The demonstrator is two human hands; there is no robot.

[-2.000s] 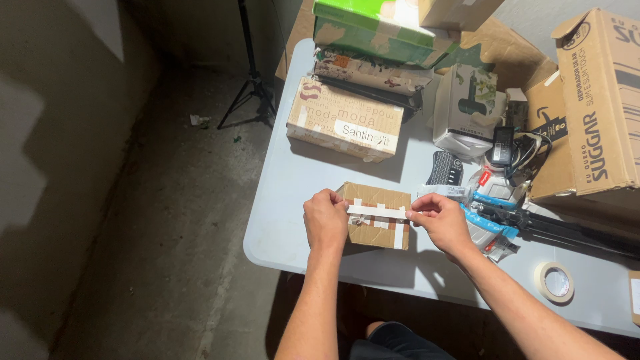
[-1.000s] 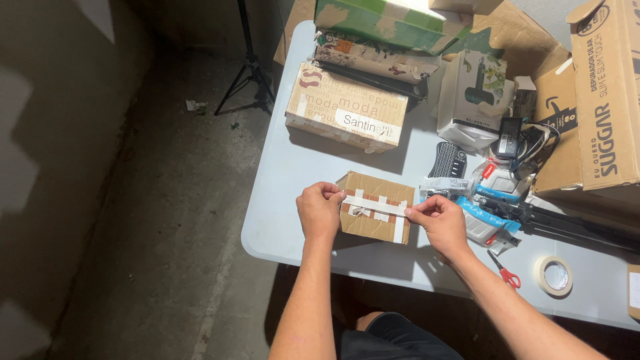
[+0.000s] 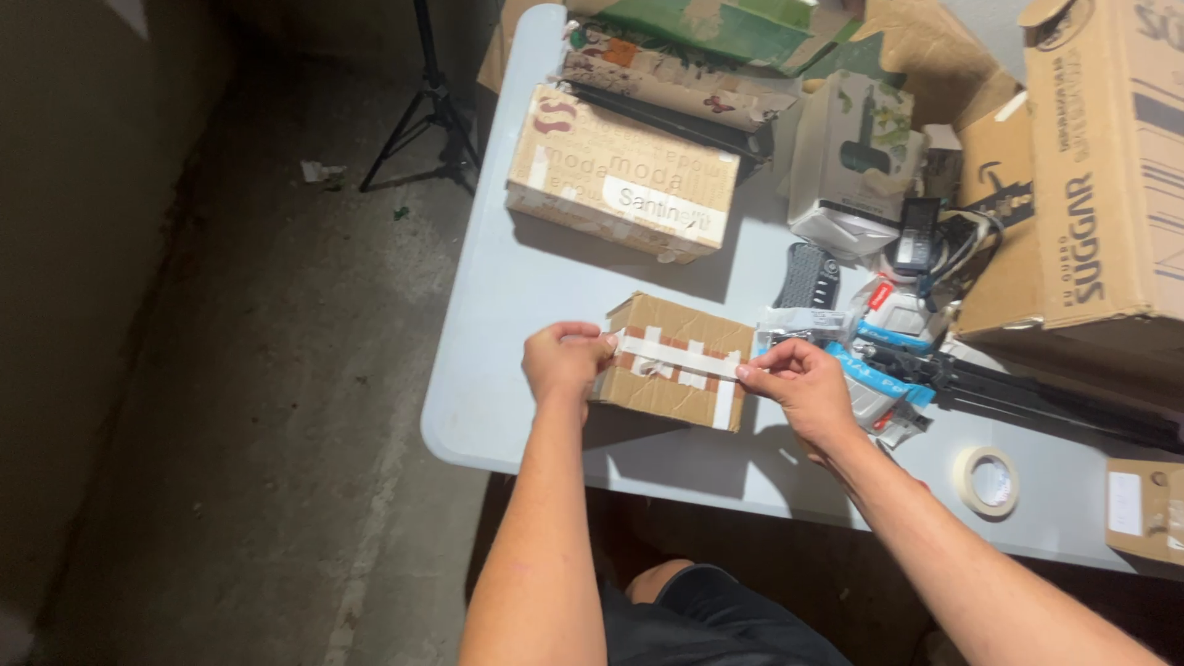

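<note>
A small brown cardboard box (image 3: 689,400) sits near the front edge of the white table, with several short strips of white tape across its top. My left hand (image 3: 566,361) pinches the left end of a long strip of masking tape (image 3: 680,356) at the box's left edge. At the right edge, my right hand (image 3: 800,384) pinches the other end between thumb and fingers. The strip runs lengthwise over the box and crosses the shorter strips. Whether its middle is stuck down, I cannot tell.
A roll of masking tape (image 3: 986,482) lies right of my right forearm. Behind the small box stands a printed cardboard box (image 3: 624,176). Packets, a black power adapter (image 3: 918,236), a folded black tripod (image 3: 1036,398) and a large carton (image 3: 1091,185) crowd the right side. Another tripod (image 3: 430,102) stands on the floor.
Both hands keep hold of the tape strip's ends over the box. The red-handled scissors seen one second ago right of the box are now out of sight around my right forearm.
</note>
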